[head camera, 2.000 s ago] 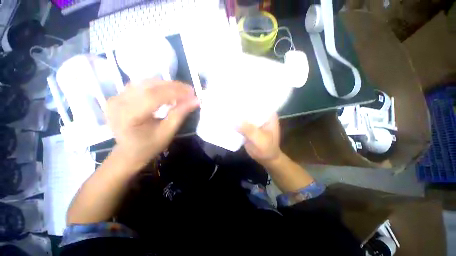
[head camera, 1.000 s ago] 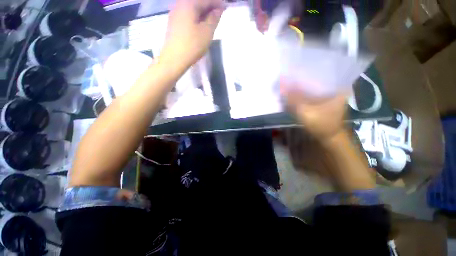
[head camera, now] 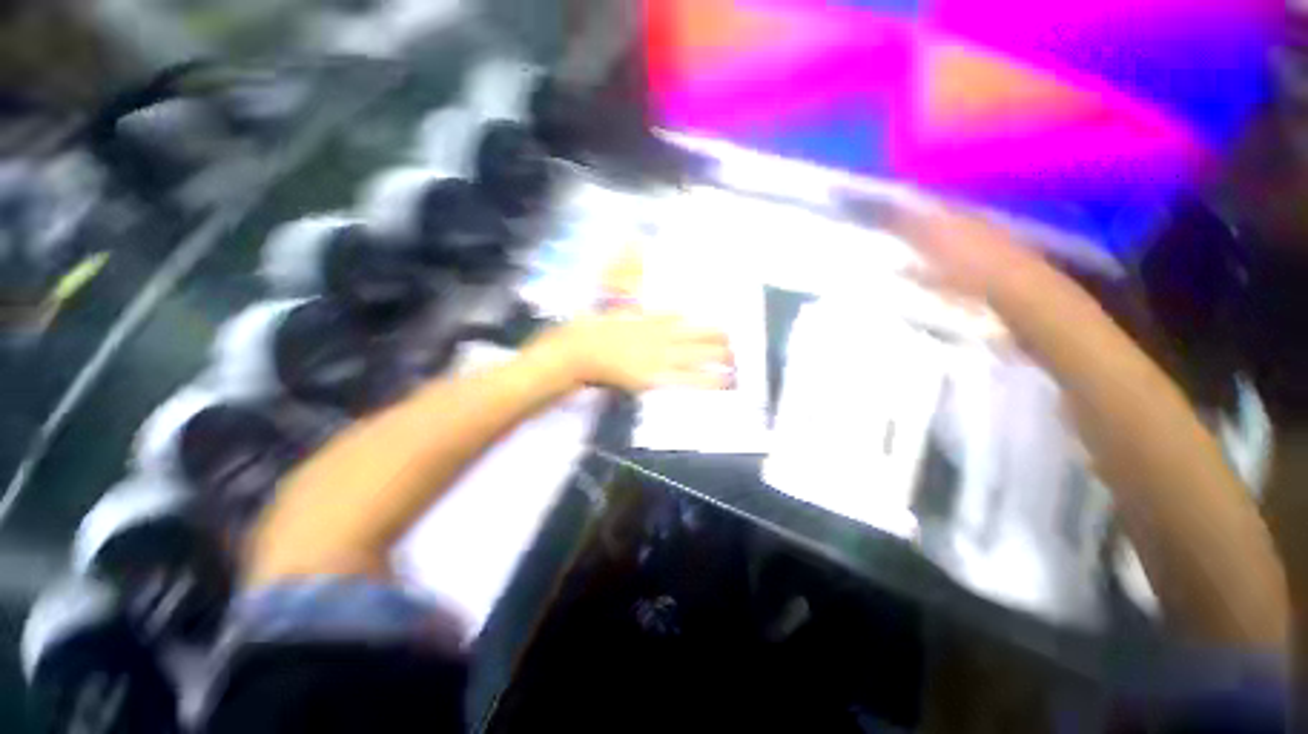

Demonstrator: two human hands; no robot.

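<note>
My left hand (head camera: 653, 351) lies over an overexposed white thing (head camera: 699, 416) near the bench edge. Its fingers point right; glare hides whether they grip it. My right hand (head camera: 954, 255) is blurred and reaches across to the white, glaring area below the monitor; its fingertips are washed out. A white flat piece, probably a camera bracket or base (head camera: 846, 416), lies between my hands near the edge. Another blurred white thing (head camera: 1011, 495) is below my right forearm.
A monitor (head camera: 932, 101) glows pink, orange and blue at the back. A row of white-and-black cameras (head camera: 323, 351) runs diagonally along the left. A white sheet (head camera: 502, 502) lies under my left forearm. The dark bench edge (head camera: 746, 502) crosses in front of me.
The view has swung left and up, bringing in the monitor. My left hand has come down onto the white thing. My right hand has moved to the back, and its pale sheet no longer shows.
</note>
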